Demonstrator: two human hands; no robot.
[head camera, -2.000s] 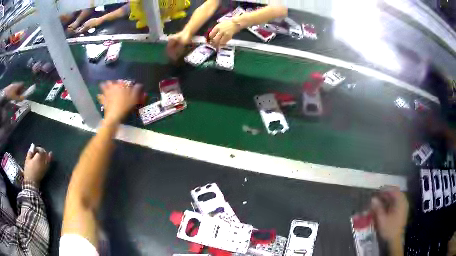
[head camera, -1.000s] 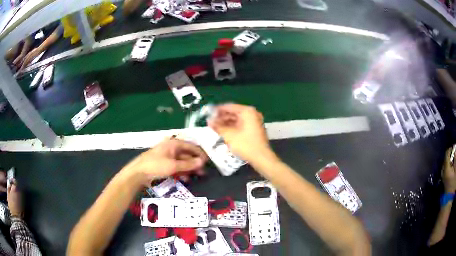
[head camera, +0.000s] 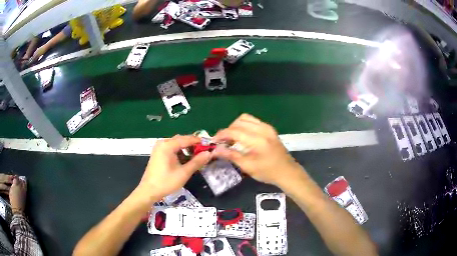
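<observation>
My left hand (head camera: 173, 162) and my right hand (head camera: 255, 150) meet at the centre, over the near belt rail. Between them they hold a white housing panel (head camera: 220, 177) with a red piece (head camera: 201, 149) at its upper end. Both hands' fingers pinch around that end and partly hide it. The panel's lower part hangs free below the fingers. Just below lies a pile of white housings (head camera: 188, 221) with red pieces and a red ring (head camera: 230, 216) among them. A single white housing (head camera: 271, 225) lies right of the pile.
A housing with a red end (head camera: 346, 200) lies on the bench at right. The green belt (head camera: 280, 100) carries scattered housings beyond the white rail (head camera: 330, 140). Housings stand in a row (head camera: 420, 135) at far right. A co-worker's hand (head camera: 17, 192) is at left. A grey post (head camera: 30, 105) crosses the left side.
My hands have closed in together on the panel, and a red piece now shows at its upper end. The belt items sit slightly further left.
</observation>
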